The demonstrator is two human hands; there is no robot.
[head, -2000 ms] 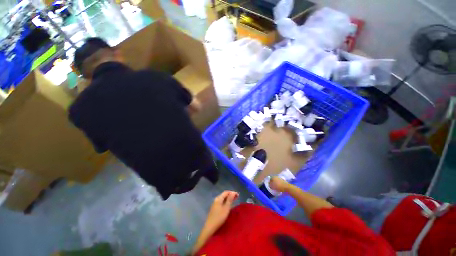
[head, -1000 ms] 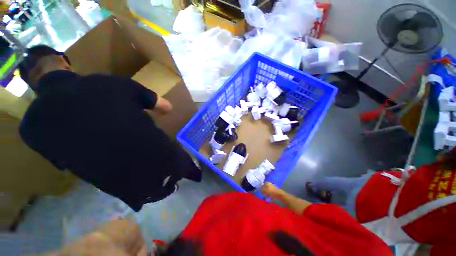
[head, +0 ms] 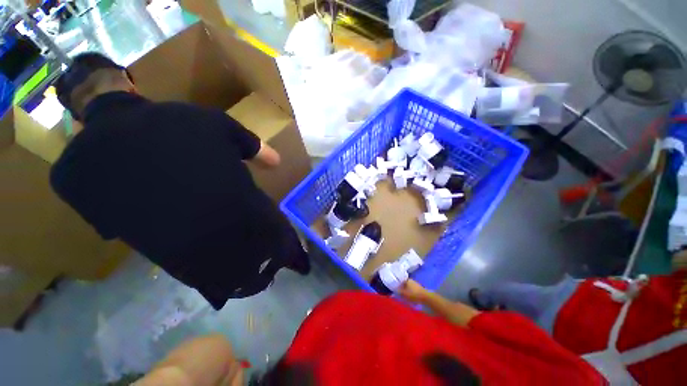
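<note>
A large blue slotted crate (head: 482, 222) stands in the middle. White units with black round ends (head: 365, 245) lie inside on flat brown cardboard, mostly along the far and left sides. My right hand (head: 413, 292) is at the near rim, close beside a white unit (head: 399, 270). Its fingers look bent, but whether they grip the rim or only rest there is unclear. My left hand (head: 197, 363) is a large blur at the bottom left edge, away from the crate; its fingers are not readable.
A person in a black shirt (head: 166, 188) bends over large open brown cartons (head: 297, 147) at left. Clear plastic bags (head: 331, 98) are heaped behind the crate. A standing fan (head: 639, 79) is at right. Another person in red (head: 587, 320) is at lower right.
My right hand has moved from over the near unit to the near rim. My left hand has moved left and down, closer to the camera. The black-shirted person has straightened a little leftward.
</note>
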